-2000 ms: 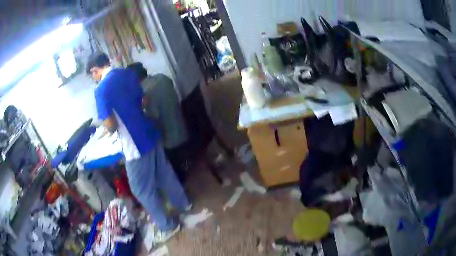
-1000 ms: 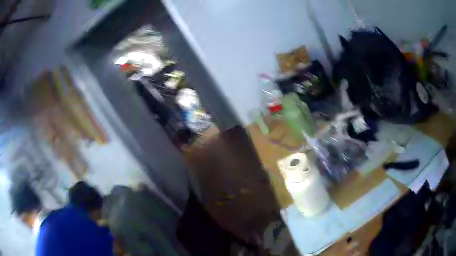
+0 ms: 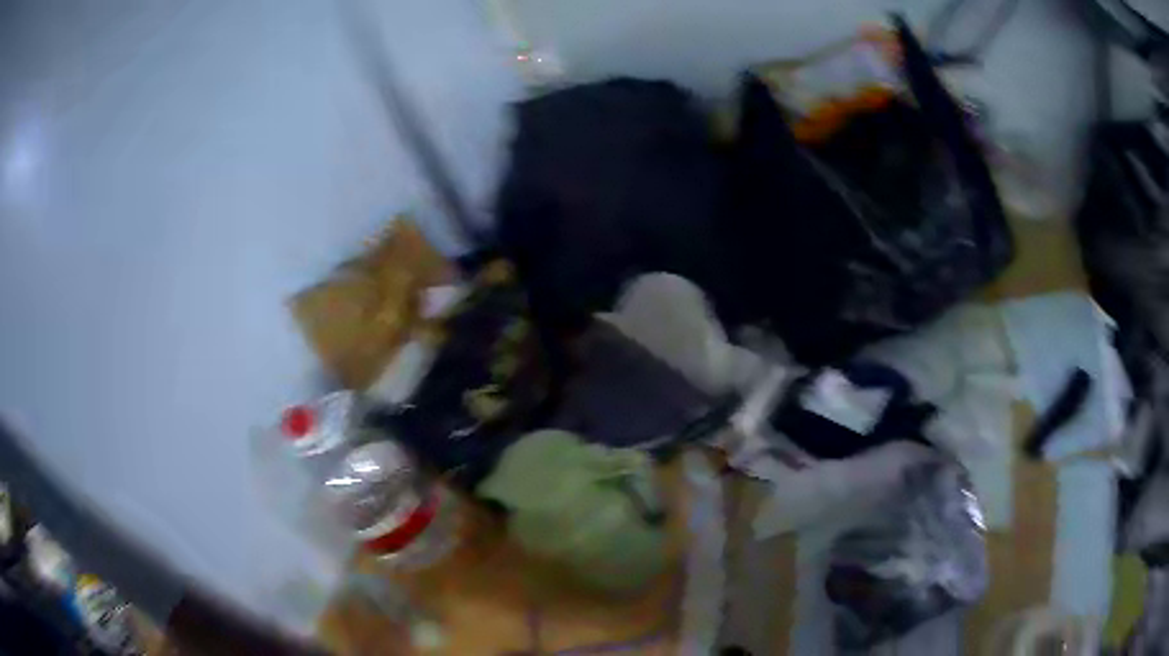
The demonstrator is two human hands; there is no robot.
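Observation:
Neither of my hands is in the picture, and the view is blurred and tilted. A cluttered wooden desk (image 3: 494,605) lies in front of me. On it are a pale green limp thing (image 3: 571,500), a clear crumpled plastic bag (image 3: 917,545) and a black and white bundle (image 3: 853,404). A clear bottle (image 3: 385,500) with a red cap and red band lies or leans at the left. A small black object (image 3: 1059,413) lies on pale sheets (image 3: 1083,506) at the right.
Large black bags (image 3: 615,192) stand against the pale wall (image 3: 192,256); the open black bag (image 3: 897,231) at the right shows something orange inside. A brown cardboard box (image 3: 372,301) is at the back left. A dark edge runs along the lower left, with blurred items beyond it.
The view has swung right and closer to the desk. The two people and the doorway have left the picture, and the white roll is out of clear view. The bags and bottle appear larger.

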